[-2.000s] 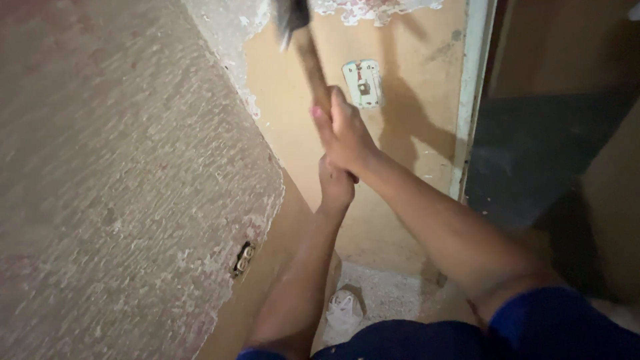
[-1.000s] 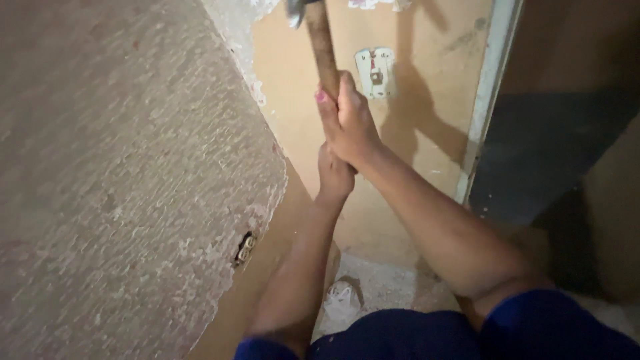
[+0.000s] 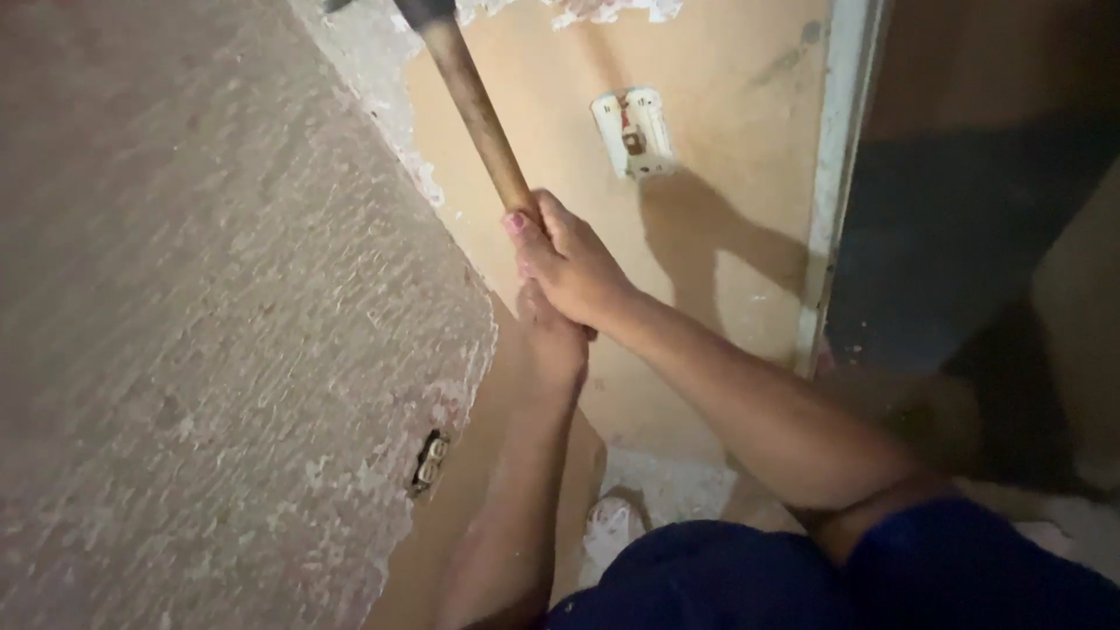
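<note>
Both my hands are closed around the wooden handle of a hammer-like tool [image 3: 486, 122], whose dark metal head lies at the top edge, partly out of view. My right hand [image 3: 573, 262] grips higher on the handle, and my left hand [image 3: 553, 337] is just below it at the handle's end. Behind the tool stands a tan painted wall [image 3: 735, 79] with ragged, chipped plaster along its top and left edge. An uncovered white electrical box or switch fitting [image 3: 632, 131] sits in that wall, right of the handle.
A rough, stripped wall [image 3: 219, 262] fills the left side, with an exposed outlet [image 3: 429, 462] near its lower edge. A pale door frame [image 3: 836, 175] edges a dark opening at right. My dusty shoe [image 3: 612, 525] rests on the debris-covered floor [image 3: 682, 490].
My hands keep the same two-handed grip on the handle. The tool's head has shifted left relative to the wall fitting, and the handle leans more to the left than one second ago.
</note>
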